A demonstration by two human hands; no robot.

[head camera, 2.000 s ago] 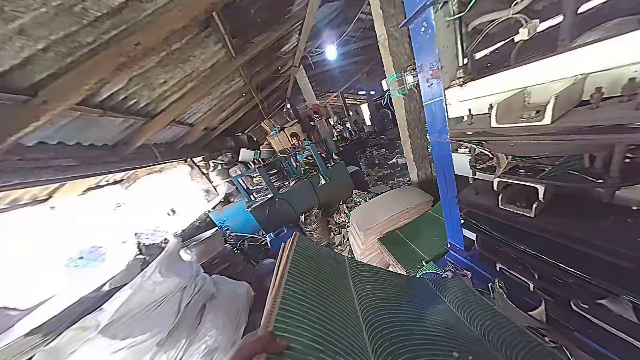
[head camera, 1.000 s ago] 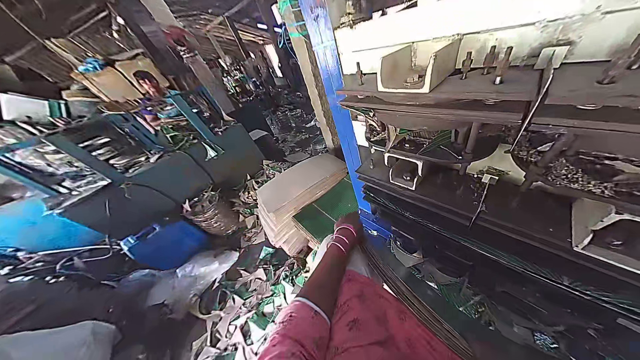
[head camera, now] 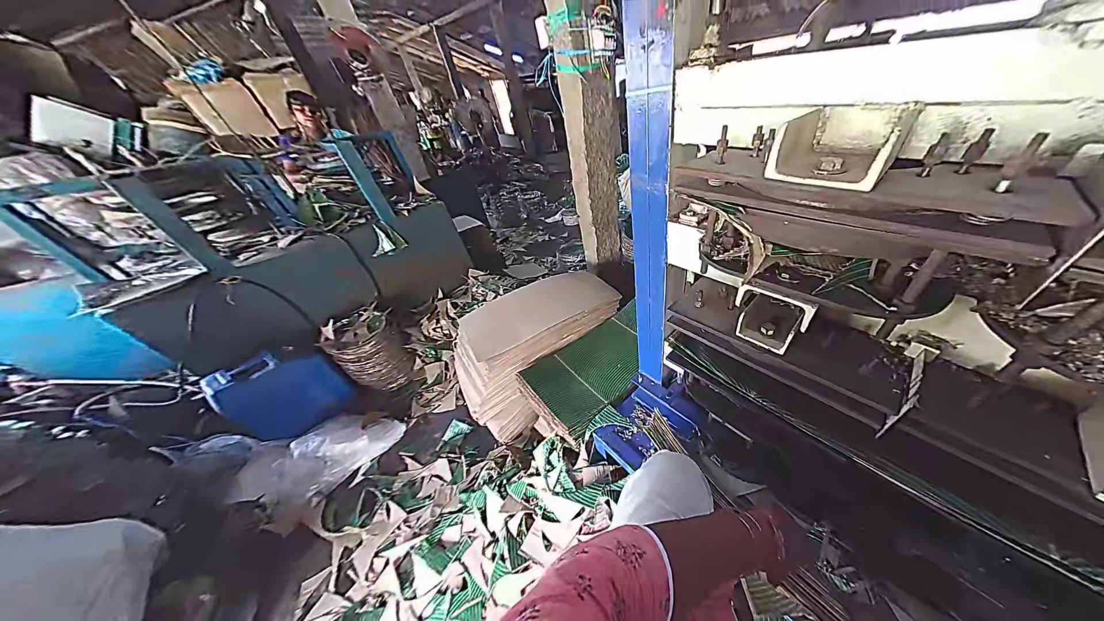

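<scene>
My left arm, in a red patterned sleeve, comes up from the bottom edge and bends to the right. My left hand [head camera: 795, 545] is blurred and dark, beside the edges of thin stacked sheets [head camera: 798, 591] at the lower right; its fingers do not show clearly. My right hand is out of view. Green ribbed sheets [head camera: 586, 366] lie in a stack against a taller pile of tan sheets [head camera: 539, 315], left of the blue upright post [head camera: 649, 190]. A rounded white thing [head camera: 664, 492] shows just beyond my forearm.
A heavy press with dark plates [head camera: 862, 207] stands at the right. Green and tan triangular scraps [head camera: 457, 543] cover the floor. A blue jerrycan [head camera: 280, 397], a wicker basket [head camera: 371, 349] and clear plastic [head camera: 345, 448] lie left. Behind a machine with a blue frame [head camera: 164, 220] is a person [head camera: 306, 116].
The large green ribbed sheet seen close up two seconds ago has left the view. My left hand has moved from the green stack by the post to the lower right.
</scene>
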